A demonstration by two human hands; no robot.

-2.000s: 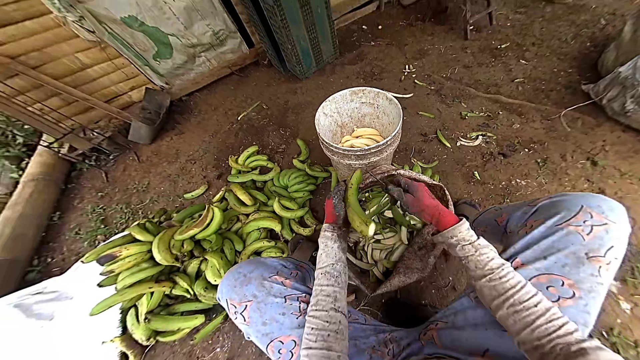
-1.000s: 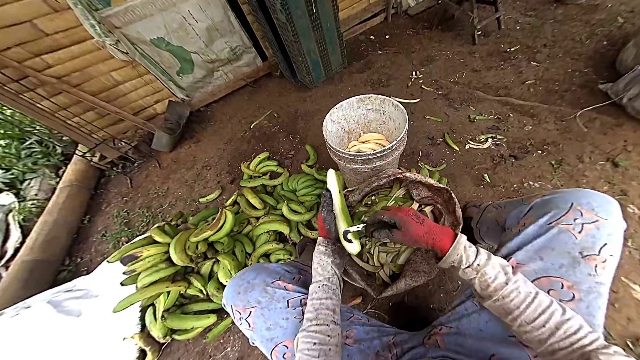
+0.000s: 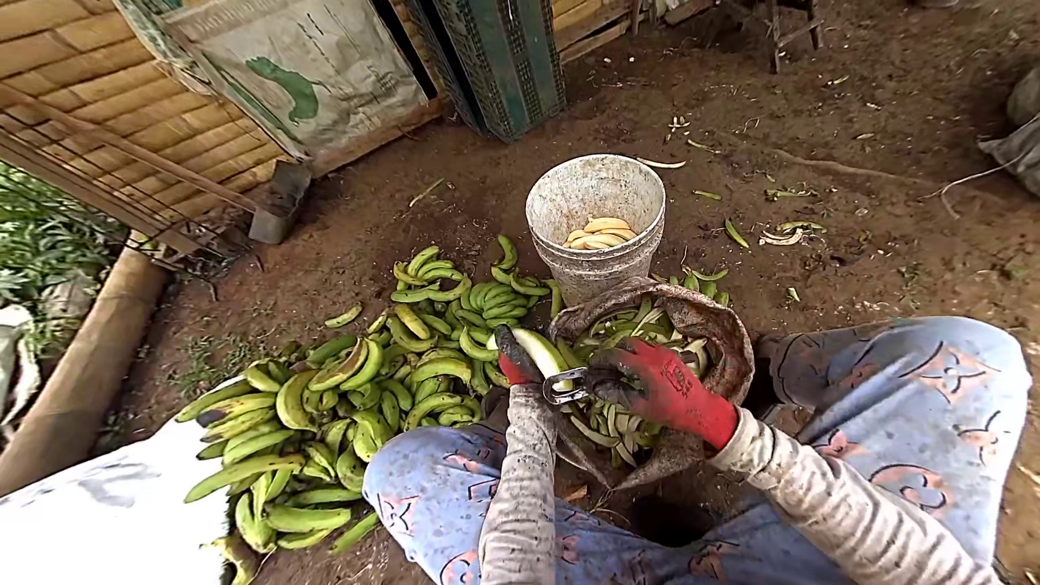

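My left hand [image 3: 517,359], in a red and black glove, holds a partly peeled green plantain [image 3: 539,351] over the left rim of an open sack. In the same kind of glove, my right hand [image 3: 650,382] grips a metal peeler [image 3: 565,386], its head against the plantain's lower end. Green peel strips [image 3: 630,426] fill the sack [image 3: 723,325] between my knees. Just behind it stands a dirty white bucket [image 3: 595,195] with peeled plantains [image 3: 601,234] inside. A large heap of green plantains [image 3: 357,390] lies to the left.
A white sheet [image 3: 122,512] lies at lower left, beside a thick bamboo pole [image 3: 81,382]. Green crates [image 3: 496,65] stand by a bamboo wall [image 3: 122,97]. Peel scraps [image 3: 784,236] are scattered on the soil right of the bucket. Sacks [image 3: 1020,146] sit at the right edge.
Two seconds ago the plantain showed green skin; now a pale peeled stretch shows along it. The plantain, upright one second ago, now leans to the left. My right hand has brought the peeler to its lower end.
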